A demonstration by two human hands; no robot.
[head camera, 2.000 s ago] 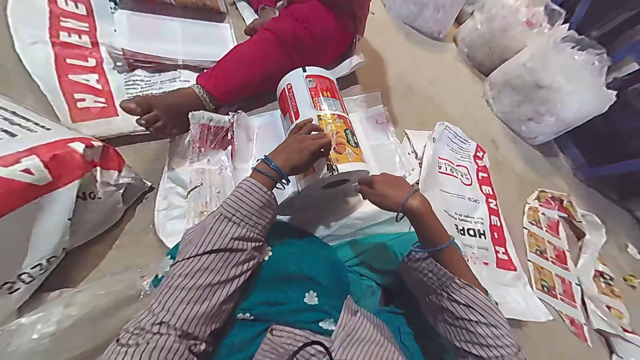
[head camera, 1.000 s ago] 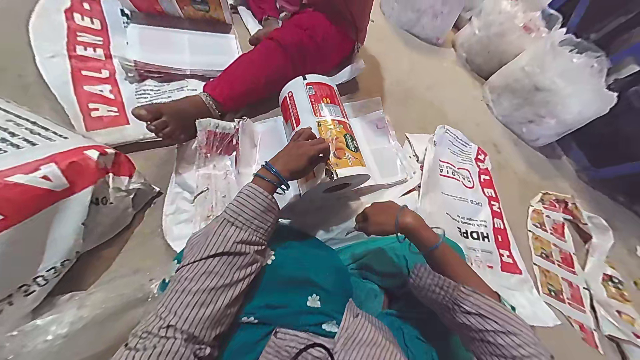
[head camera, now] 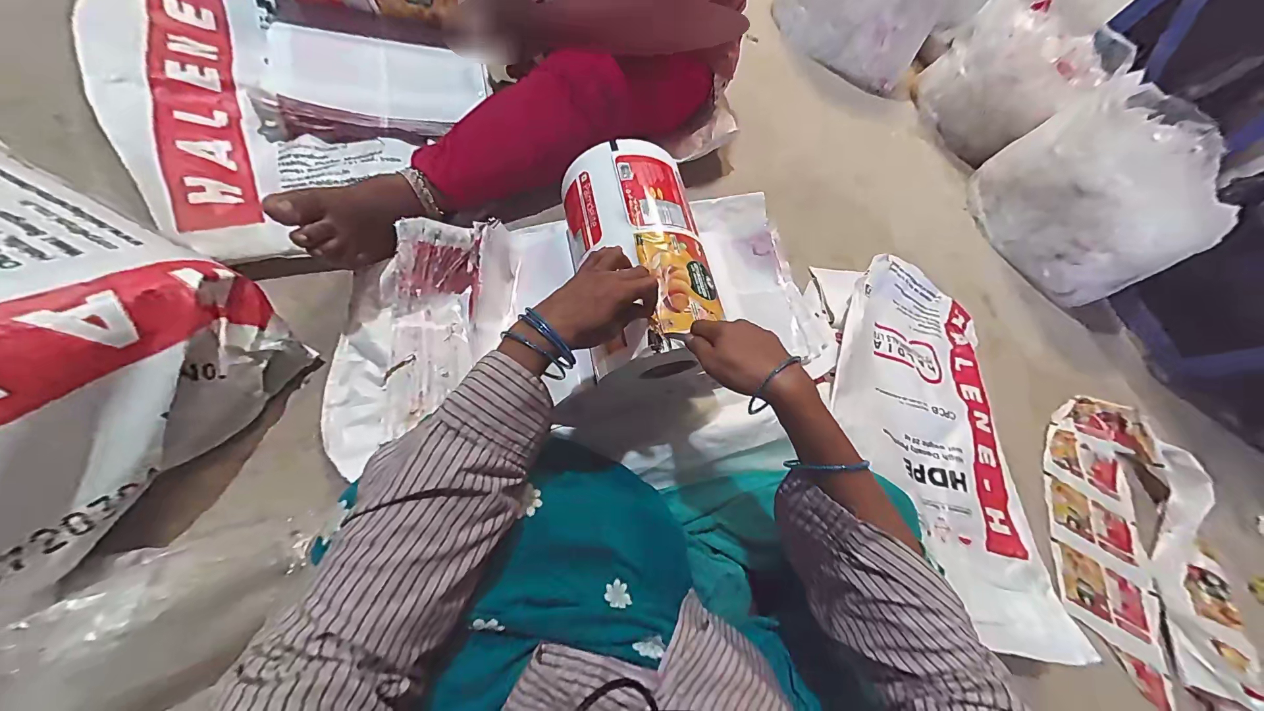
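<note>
A roll of printed packaging film (head camera: 647,207), white, red and yellow, lies in front of me with its round end facing me. My left hand (head camera: 604,296) rests on the left side of the roll near that end, fingers bent over the printed surface. At the roll's near right edge is my right hand (head camera: 741,355), its fingers closed together against the rim; whether it pinches the film's edge is not clear. Under the roll are flat white plastic sheets (head camera: 736,237) and a white sack.
Another person's bare foot (head camera: 346,219) and red-clad leg lie beyond. Printed woven sacks lie at the left (head camera: 109,326) and right (head camera: 938,454). Printed film strips (head camera: 1096,533) are at the far right. Full clear plastic bags (head camera: 1096,188) stand at the upper right.
My right hand has moved from below the roll, a second ago, up to its near right edge, where it also was two seconds ago. My left hand stays on the roll.
</note>
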